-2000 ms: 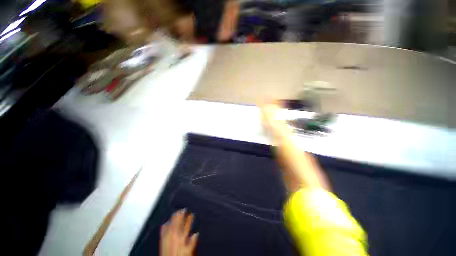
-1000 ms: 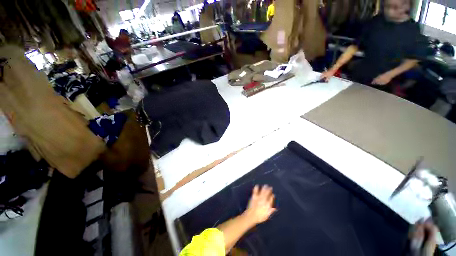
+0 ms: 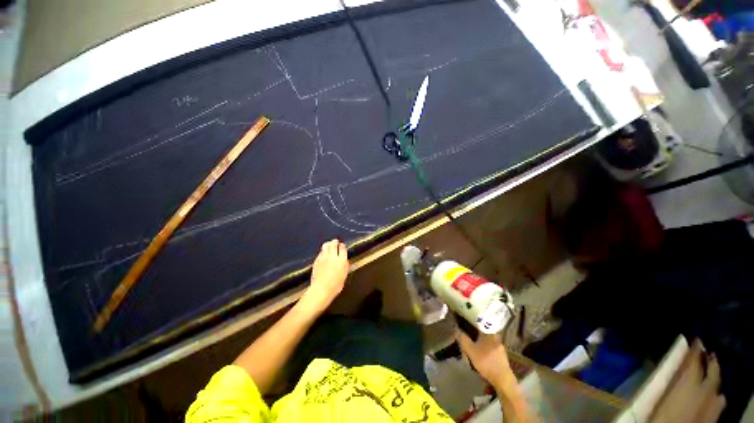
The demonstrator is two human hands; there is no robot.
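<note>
The dark fabric lay [image 3: 248, 178] with white chalk lines covers the table, its yellowish selvedge along the near edge. My left hand [image 3: 332, 266] rests on that near edge, fingers on the cloth, holding no tool. My right hand [image 3: 484, 349] grips the dark handle of the electric cloth cutting machine [image 3: 468, 291], held off the table beside the near edge. Its pale motor body has a red-yellow label. A wooden ruler [image 3: 183, 216] lies diagonally on the left of the lay. Tailor's shears [image 3: 420, 107] lie open or shut, I cannot tell, on the lay near the power cord [image 3: 369, 62].
Beige fabric [image 3: 91, 33] lies at the far left. The cord crosses the lay from above and hangs over the near edge. Below the table are rolls, boards and dark cloth [image 3: 703, 277]. A round dark machine [image 3: 632, 153] stands near the right corner. Papers [image 3: 597, 37] lie far right.
The view has swung to the lay's near side and right end. The cutting machine, earlier over the far white strip, is now off the near edge in my right hand. My left hand has moved to the selvedge edge.
</note>
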